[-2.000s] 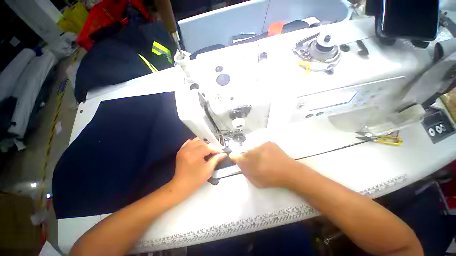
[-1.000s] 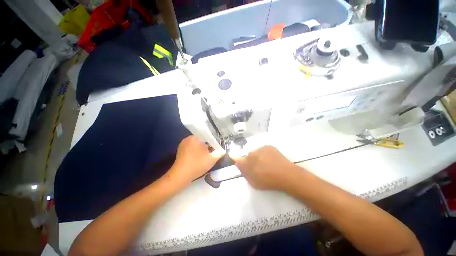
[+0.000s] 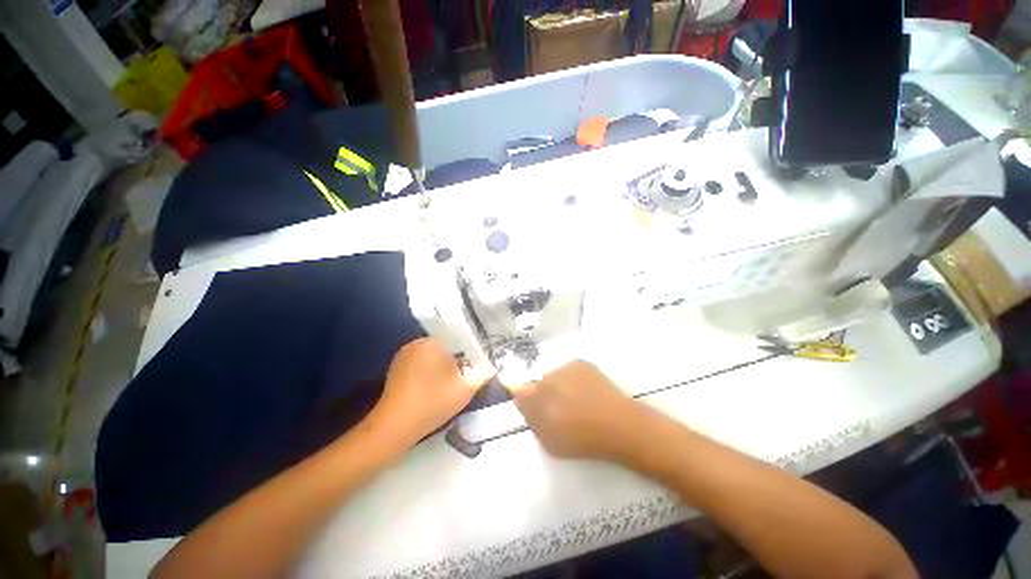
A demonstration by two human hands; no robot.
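Note:
A dark navy cut panel (image 3: pixel 266 379) lies flat on the table left of the white sewing machine (image 3: pixel 724 255), its right edge running to the machine's needle area. The presser foot and needle (image 3: pixel 517 353) are glare-lit and hard to make out. My left hand (image 3: pixel 424 387) rests on the panel's right edge, fingertips closed on the cloth just left of the foot. My right hand (image 3: pixel 571 409) is bunched right of the foot, its fingertips meeting the cloth edge close to my left fingertips. The cloth between them is mostly hidden.
Yellow-handled thread snips (image 3: pixel 823 351) lie right of the machine head. A phone (image 3: pixel 839 85) stands above the machine. A control panel (image 3: pixel 925 321) is at the right end. A pale blue-grey tub (image 3: pixel 475 122) and navy pieces with yellow-green tape (image 3: pixel 355 165) are behind the table.
The view has tilted up and turned to the right, so the machine and hands sit lower and further left. Both hands stay at the foot; a dark slot end now shows in front of them.

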